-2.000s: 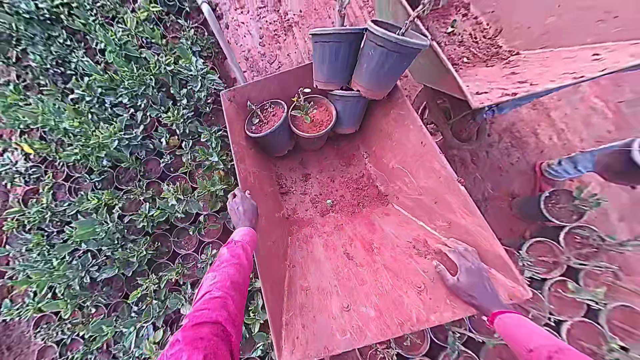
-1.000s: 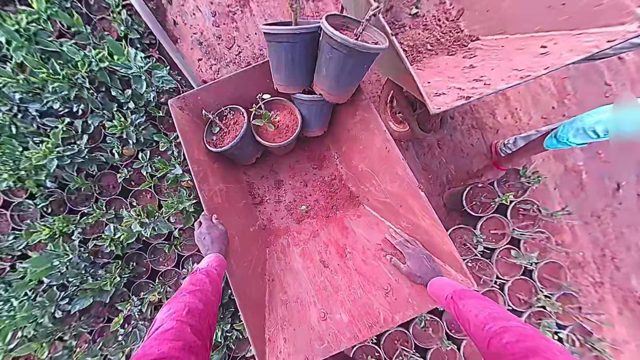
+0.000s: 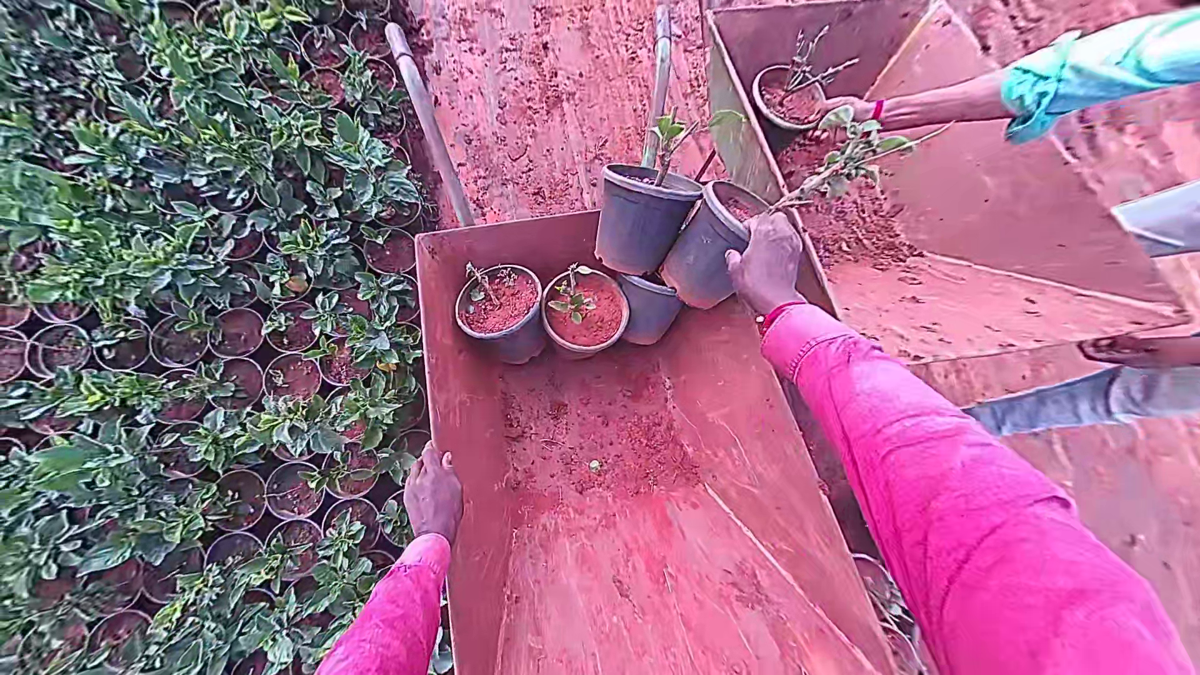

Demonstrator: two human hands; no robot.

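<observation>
My left hand [image 3: 434, 494] rests on the left rim of a red metal wheelbarrow tray [image 3: 600, 581]. At the tray's far right corner, my right hand [image 3: 771, 262] is at a tilted grey plastic plant pot [image 3: 705, 251], by the plant's stem; its fingers are partly hidden. Touching that pot is another grey pot [image 3: 642, 220] with a leafy plant, raised above a lower grey pot [image 3: 649, 309]. Two pots of red soil, the left one [image 3: 506, 319] and the middle one [image 3: 586, 314], stand side by side at the tray's far end. Loose soil lies on the tray floor.
A second wheelbarrow tray [image 3: 1012, 309] stands at the right, where another person's hand [image 3: 848, 111] is at a potted plant [image 3: 789, 98]. Rows of potted leafy plants [image 3: 197, 422] fill the left side. A wheelbarrow handle [image 3: 427, 122] extends beyond the far end.
My right hand has moved from the tray's right side up to the tilted pot. My left hand stays at the left rim. The other person's arm now reaches into the second tray.
</observation>
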